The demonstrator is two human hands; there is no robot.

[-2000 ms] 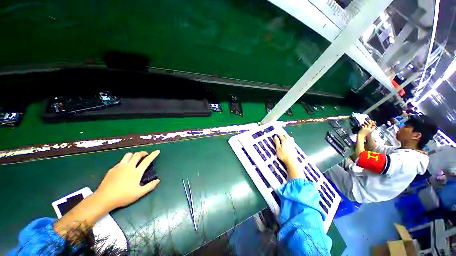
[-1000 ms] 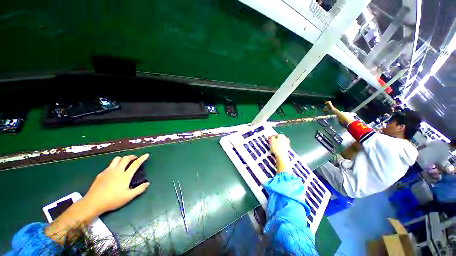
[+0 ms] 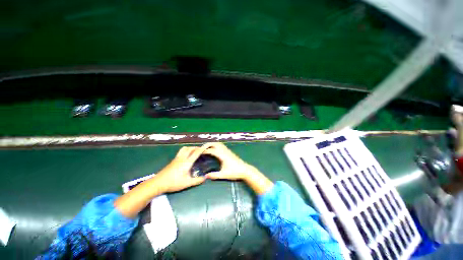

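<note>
Black speaker modules lie on the green bench between my two hands; their number is blurred. My left hand curves around their left side and my right hand around their right side, with fingertips close together. Both hands touch the modules. The tweezers lie on the bench below my right wrist, faint and blurred. A dark adhesive sheet with a white border lies partly under my left forearm. White backing paper lies below that forearm.
A white parts tray with rows of dark modules stands at right. Beyond the chipped rail, the belt bears a long black bar and phone assemblies. A white post slants at upper right. Another person's hand shows at the right edge.
My right hand has moved from the parts tray to the modules beside my left hand. The view has turned, so the tray and belt items appear farther right.
</note>
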